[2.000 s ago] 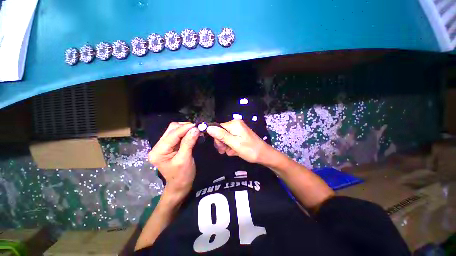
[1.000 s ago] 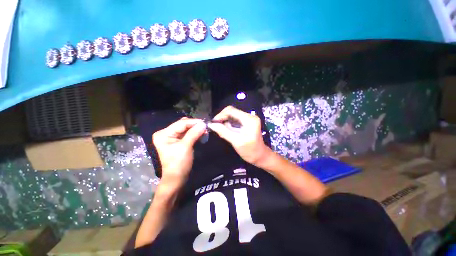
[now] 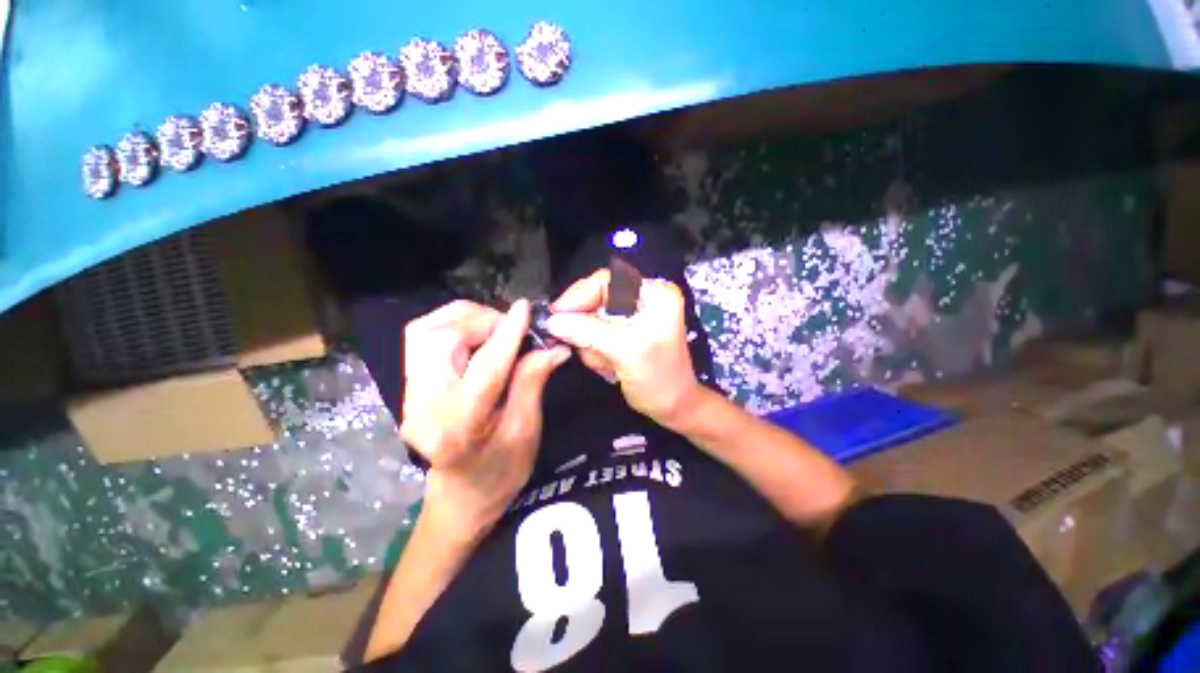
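My left hand (image 3: 463, 392) and my right hand (image 3: 645, 352) meet over my lap. My left hand's fingertips pinch a small dark piece (image 3: 540, 320), partly shiny, mostly hidden by the fingers; I cannot tell its exact shape. The thumb and fingers of my right hand touch the same spot from the right. A dark flat strip (image 3: 624, 285) sticks up from my right hand, held among its fingers. A row of several sparkling oval rhinestone ornaments (image 3: 376, 82) lies on the teal table (image 3: 737, 40), the rightmost slightly apart.
The table's front edge curves beyond my hands. Below are a mottled green floor (image 3: 198, 526) with many white bits, an open cardboard box (image 3: 178, 414) on the left, a blue flat plastic item (image 3: 862, 423) and more cardboard (image 3: 1026, 480) on the right. White bits lie on my dark trousers.
The view has shifted, so the ornament row appears farther up and left. The white round face seen between my fingertips is hidden now. The dark strip now stands up from my right hand.
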